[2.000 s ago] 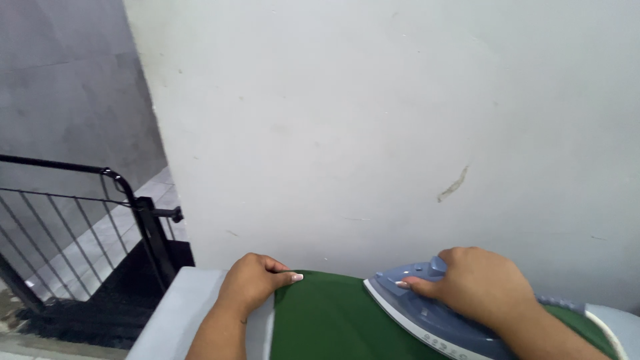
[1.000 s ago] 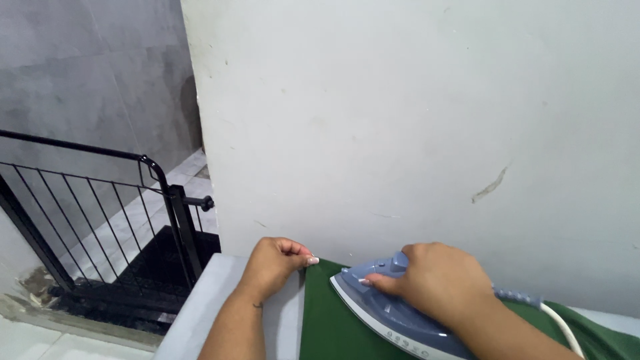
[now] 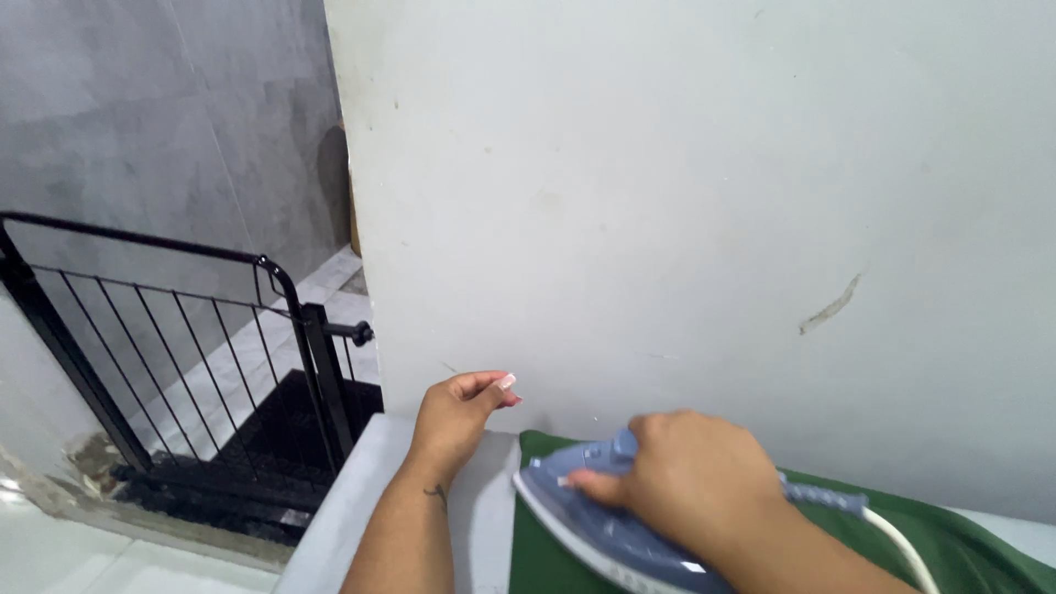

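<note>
My right hand (image 3: 701, 483) is closed around the handle of a blue clothes iron (image 3: 610, 528), whose tip points left. The iron lies on a green cloth (image 3: 536, 569) near its left edge. The cloth is spread on a light grey padded surface (image 3: 483, 511). My left hand (image 3: 466, 412) is raised just left of the cloth's far corner, thumb and forefinger close together and off the cloth; whether the fingertips touch is hard to tell. A white cord (image 3: 903, 544) runs from the back of the iron over the cloth.
A pale wall (image 3: 627, 214) with a scuff mark stands right behind the padded surface. To the left is a black metal gate (image 3: 190, 293) with a latch knob (image 3: 359, 333), and a dark mat (image 3: 280, 429) lies on the tiled floor behind it.
My left hand has let go of the cloth's far left corner and lifted off it. The iron in my right hand has slid left, up to the cloth's left edge. The view has shifted left.
</note>
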